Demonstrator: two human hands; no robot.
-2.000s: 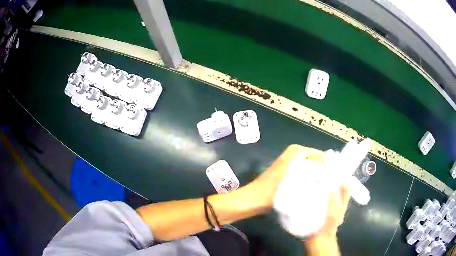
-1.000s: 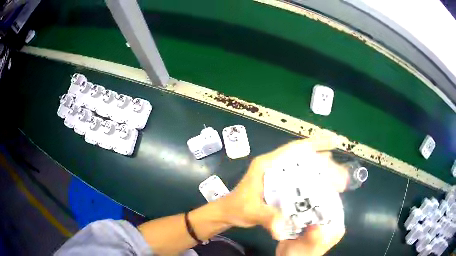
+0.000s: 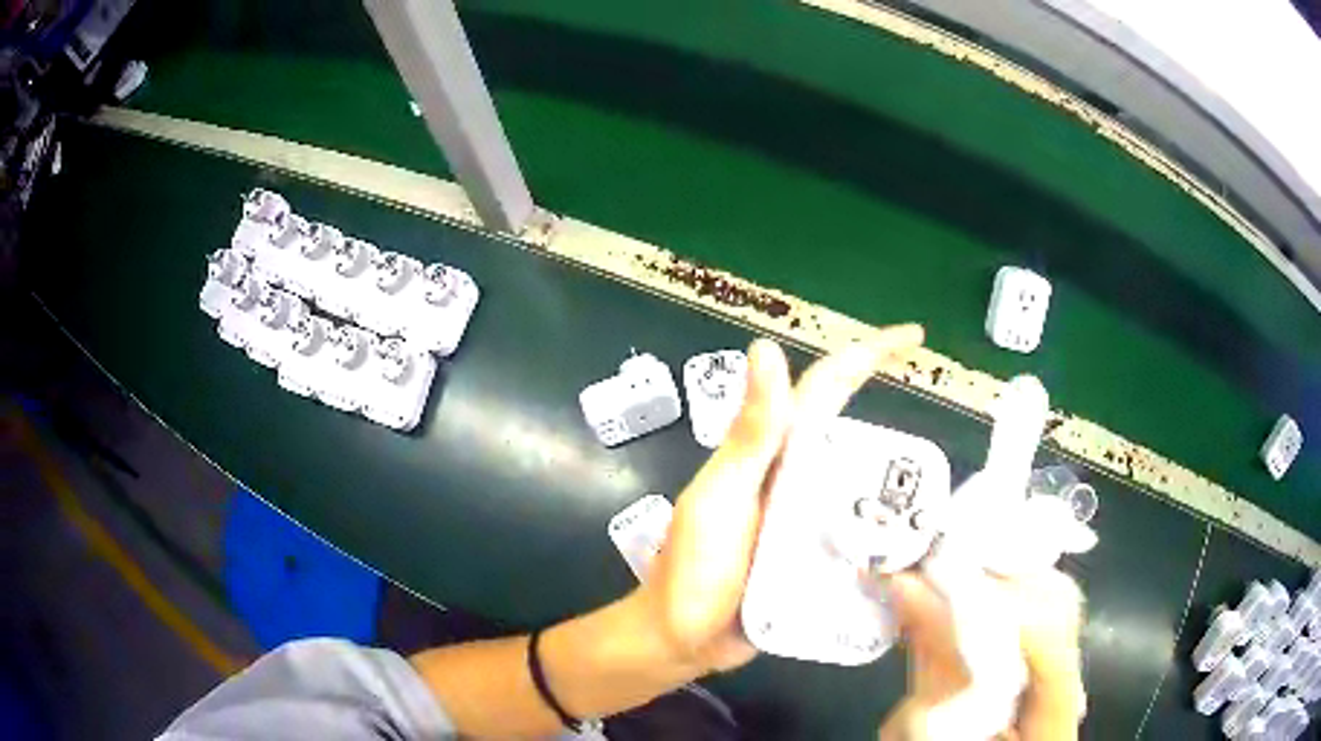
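Observation:
My left hand (image 3: pixel 724 521) holds a white plug adapter (image 3: pixel 826 608) against its palm, fingers raised, with the round base and metal pins facing up. My right hand (image 3: pixel 1036 651) grips a white cleaning cloth (image 3: pixel 1000 536), which touches the adapter's right side; the cloth and fingers are washed out by glare. Two adapters stand on the bench beyond my left hand, one (image 3: pixel 632 401) on its side and one (image 3: pixel 714 394) partly hidden by the fingers. Another adapter (image 3: pixel 639 531) lies partly behind my left hand.
Two adapter rows (image 3: pixel 355 275) stand at the left of the bench. A clear bottle (image 3: pixel 1068 497) is beyond my right hand. An adapter pile (image 3: pixel 1263 659) lies far right. Single adapters (image 3: pixel 1018 310) sit on the green conveyor (image 3: pixel 695 145), behind a chipped rail (image 3: pixel 609 249) and grey upright (image 3: pixel 456 116).
The held adapter has turned and shows its pin side more clearly. My left fingers have opened upward, and the cloth has come into view at its right. The belt adapters sit further right.

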